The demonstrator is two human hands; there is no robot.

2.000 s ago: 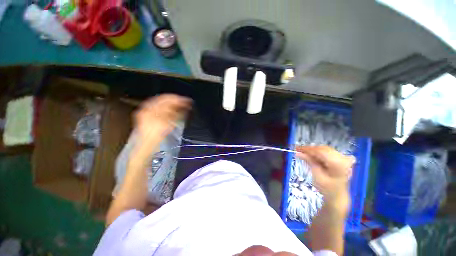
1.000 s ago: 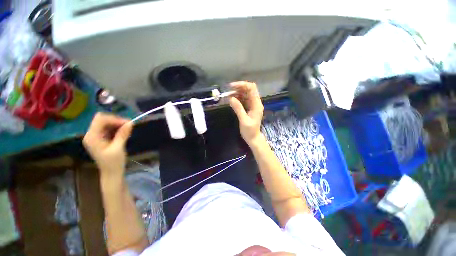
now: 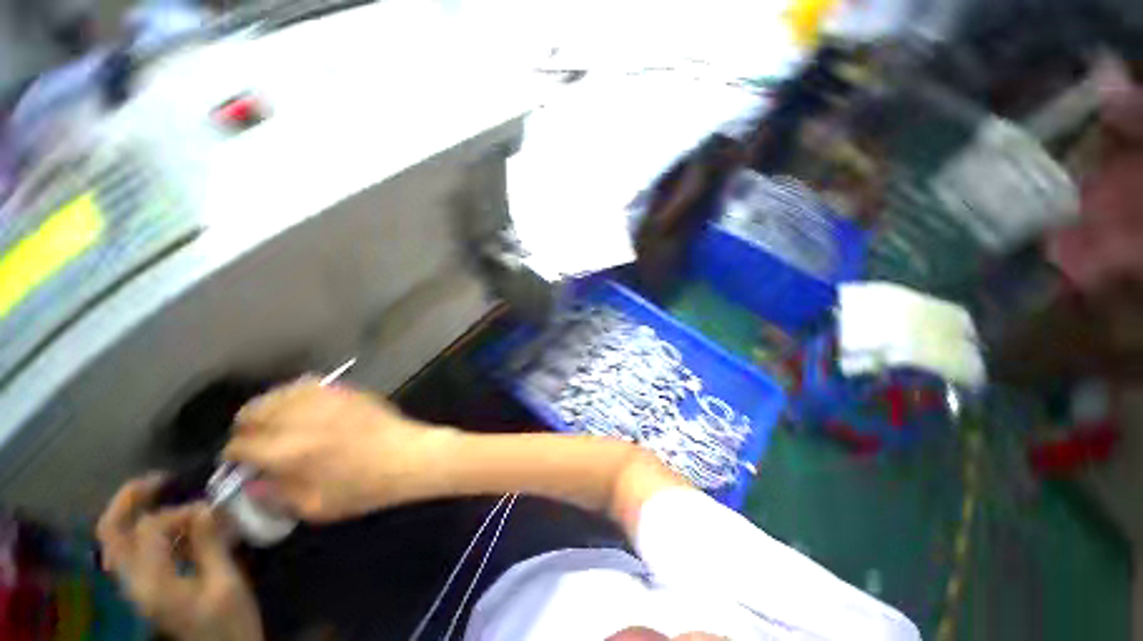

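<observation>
My right hand (image 3: pixel 320 451) is at the machine's winding head, with its fingers around a white cable (image 3: pixel 339 372) whose tip sticks out above them. My left hand (image 3: pixel 182 557) is just below and left of it, fingers bent and blurred; whether it grips the cable is hard to tell. A white winding post (image 3: pixel 263 518) shows between the hands. The black head behind them is mostly hidden. Two thin white strands (image 3: pixel 466 570) hang below my right forearm beside my lap.
The pale machine housing (image 3: pixel 313 150) with a yellow display (image 3: pixel 53 251) and red switch fills the upper left. A blue crate (image 3: pixel 767 413) of tied white coils stands right of my forearm. A second blue crate (image 3: pixel 852 254) is behind it. A yellow floor line is at right.
The view has turned right, so the machine and hands appear farther left. My hands have come together at the winding posts; before, they held the cable stretched apart in front of them.
</observation>
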